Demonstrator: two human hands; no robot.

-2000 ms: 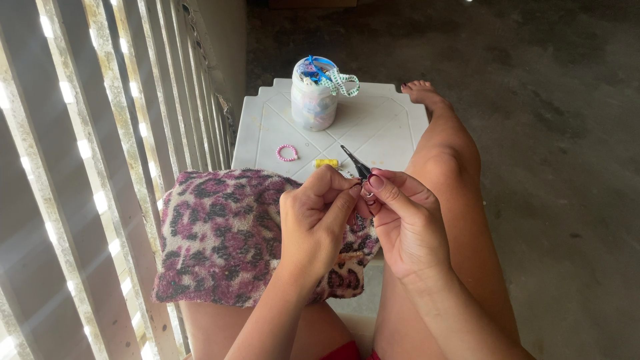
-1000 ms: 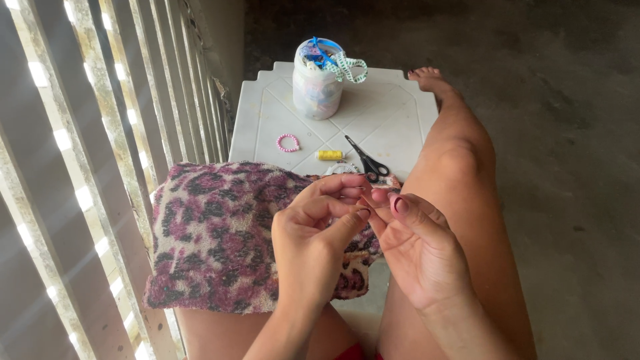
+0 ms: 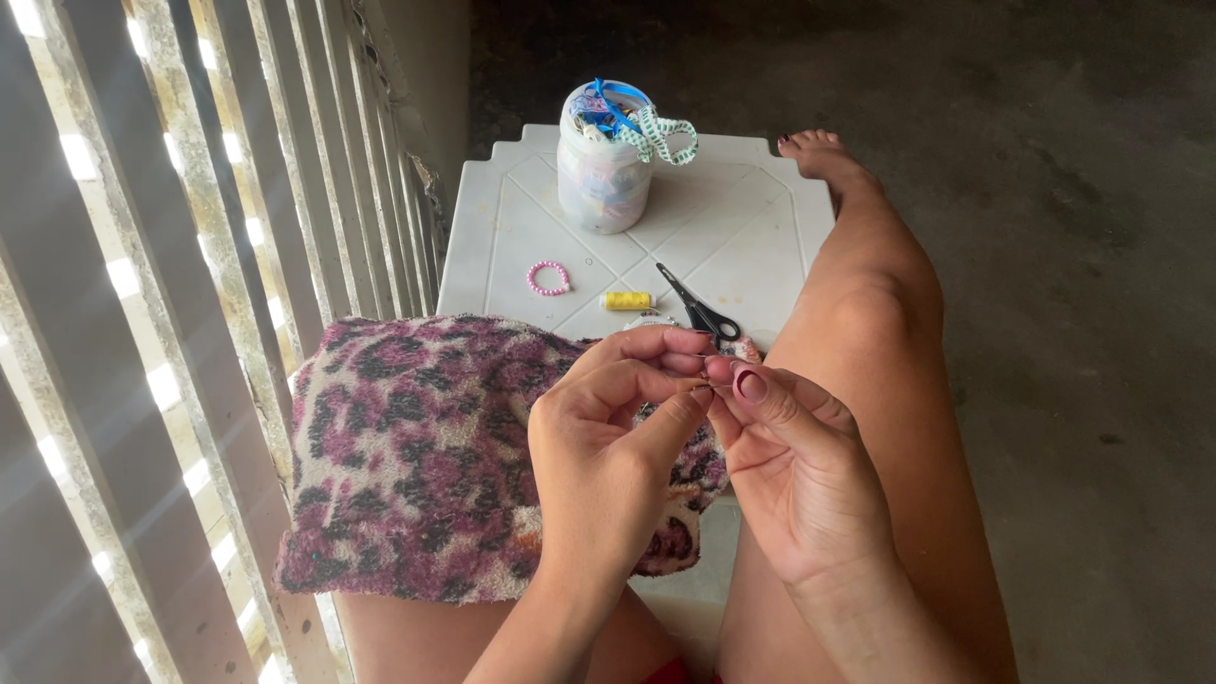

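Observation:
My left hand (image 3: 617,427) pinches something thin, seemingly a thread, between thumb and index finger above the lap. Close against it, my right hand (image 3: 807,456) has its thumb and fingers together on the same fine strand; the piece itself is too small to make out. Just beyond the fingers, black-handled scissors (image 3: 701,309) lie on the white plastic table (image 3: 494,218). Left of them is a spool of yellow thread (image 3: 627,301), and farther left a pink bead bracelet (image 3: 548,278). A leopard-patterned cloth (image 3: 418,465) covers part of the lap beside my left hand.
A plastic jar (image 3: 605,180) filled with ribbons and trims stands toward the table's far side. White slatted railing (image 3: 218,285) runs along the left. My bare leg and foot (image 3: 822,157) extend along the table's right edge. A round pale item (image 3: 652,321) is partly hidden behind my left hand.
The scissors were in my right hand two seconds ago; they now lie on the table. Both hands have come together on the thin strand.

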